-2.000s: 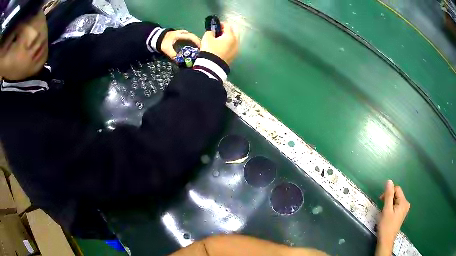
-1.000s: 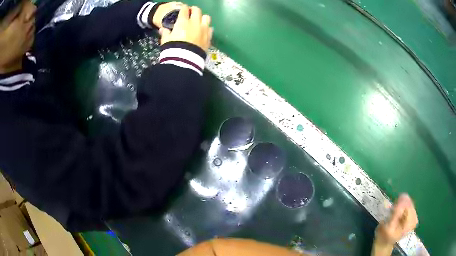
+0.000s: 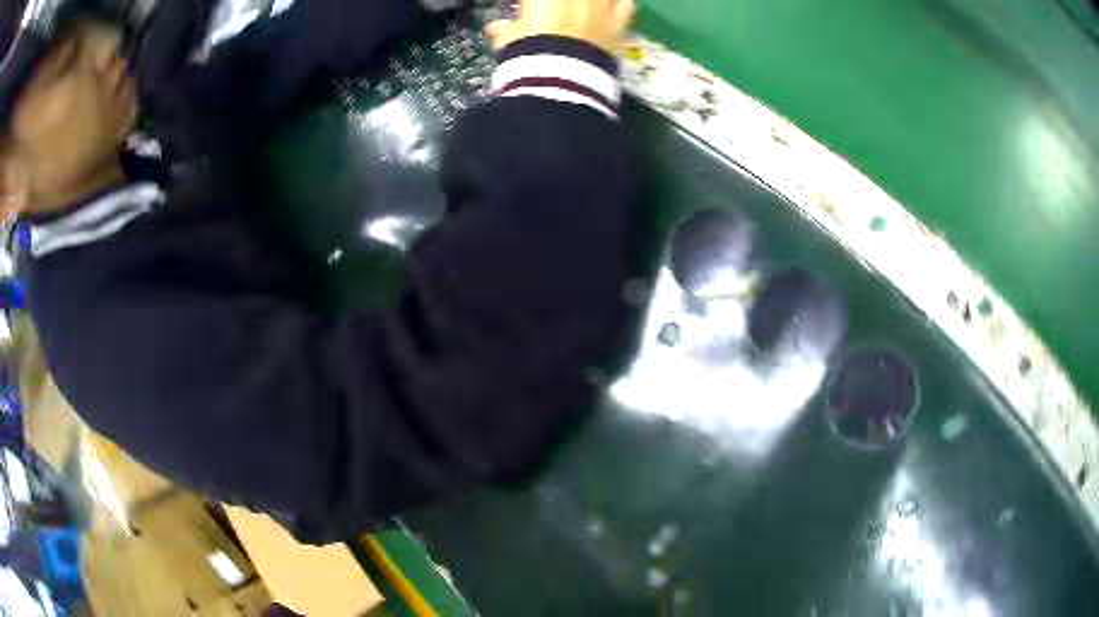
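Neither of my hands is in the picture. Three dark round discs lie in a slanting row on the glossy dark green bench sheet (image 3: 747,518): one nearest the co-worker's sleeve (image 3: 713,251), a middle one (image 3: 797,316) and one nearest me (image 3: 874,398). A small pale yellowish strip shows at the edge of the first disc. Many small loose parts (image 3: 416,78) are scattered on the sheet at the upper left. The image is blurred.
A co-worker's dark sleeve (image 3: 482,325) reaches across the bench, their hand (image 3: 560,18) at the top edge. A pale conveyor rail (image 3: 844,193) curves beside the green belt (image 3: 892,97). Brown cartons (image 3: 157,542) are at the lower left.
The view has turned left, so discs and rail sit further right. My hand at the lower right and the bare forearm at the bottom have left the picture. The co-worker's handheld part is out of view.
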